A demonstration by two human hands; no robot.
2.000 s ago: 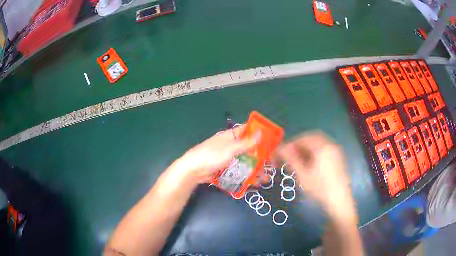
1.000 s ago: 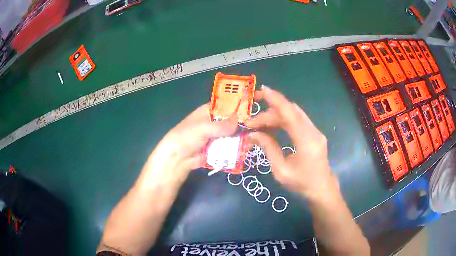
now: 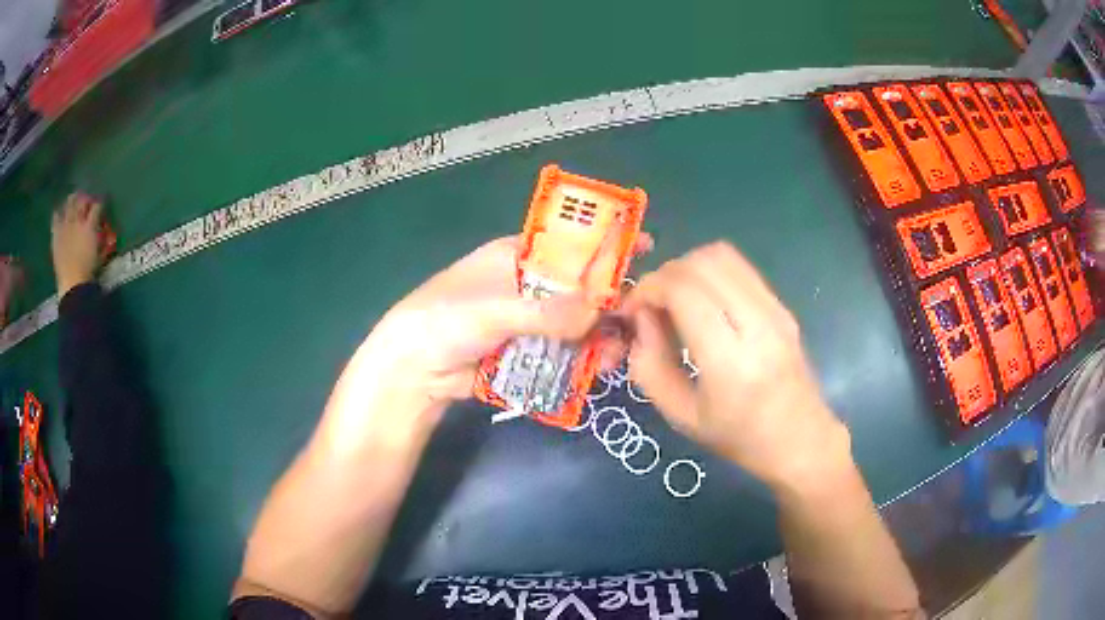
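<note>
My left hand holds an orange housing upright, its slotted grille at the far end and a grey board area at the near end. My left thumb lies across its middle. My right hand is at the housing's right side, fingers bent with the fingertips close together near a small dark thing; whether they pinch it is too blurred to tell. A narrow white strip shows at the housing's near end. Loose white rings lie on the green bench, partly hidden under the hands.
A black tray with rows of orange units stands at right. A pale rail crosses behind the housing. Another person's hand and dark sleeve are at left, near orange units. A blue object is at lower right.
Since two seconds ago, the housing has been turned with its grille end away from me and its inside showing. My right hand has come to its side. Another person's hand has appeared at left.
</note>
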